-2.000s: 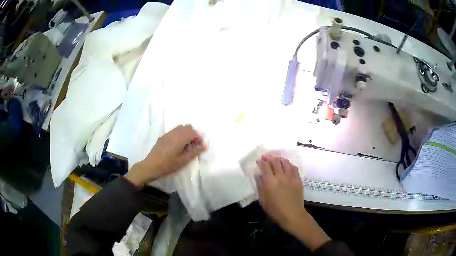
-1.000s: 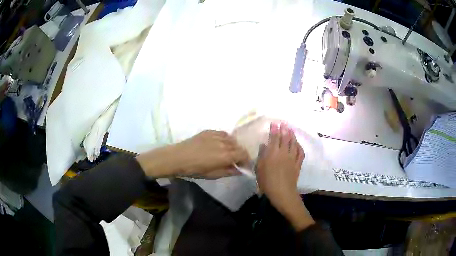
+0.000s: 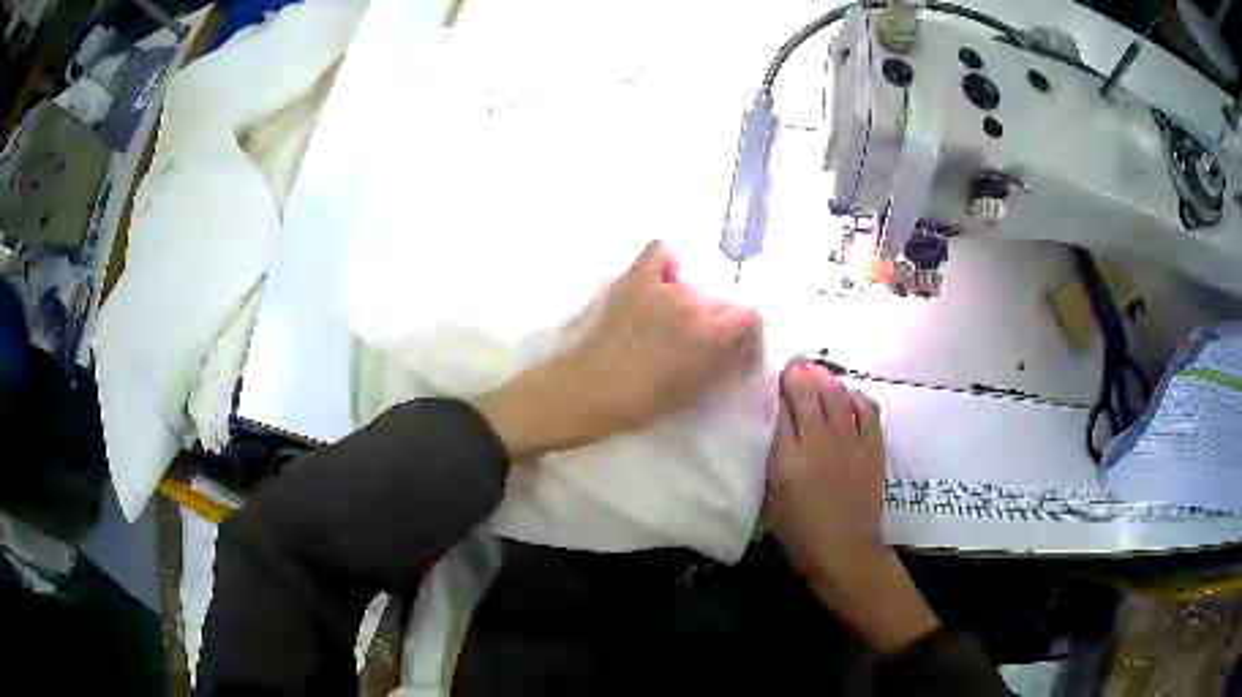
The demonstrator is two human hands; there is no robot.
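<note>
White cloth (image 3: 627,488) lies over the table in front of me and hangs a little over its front edge. My left hand (image 3: 667,341) is on the cloth, left of the machine needle area, with its fingers curled and pinching the cloth; the fingertips are partly hidden. My right hand (image 3: 828,456) lies at the cloth's right edge, fingers bent down and close together; whether it grips the cloth is not clear. The sewing machine head (image 3: 906,136) stands beyond my hands, with an orange-red piece (image 3: 883,271) by the needle area.
A grey lamp stick (image 3: 746,184) hangs left of the head. Black-handled shears (image 3: 1114,368) and a tan block (image 3: 1073,313) lie under the arm. A printed sheet (image 3: 1185,429) is at the right. Heaped cream cloth (image 3: 184,272) lies left. Ruler marks (image 3: 1008,501) run along the front edge.
The cloth has shifted and spread toward the machine. My left hand has moved forward and right; my right hand has moved right from the cloth's middle. The camera view has shifted slightly.
</note>
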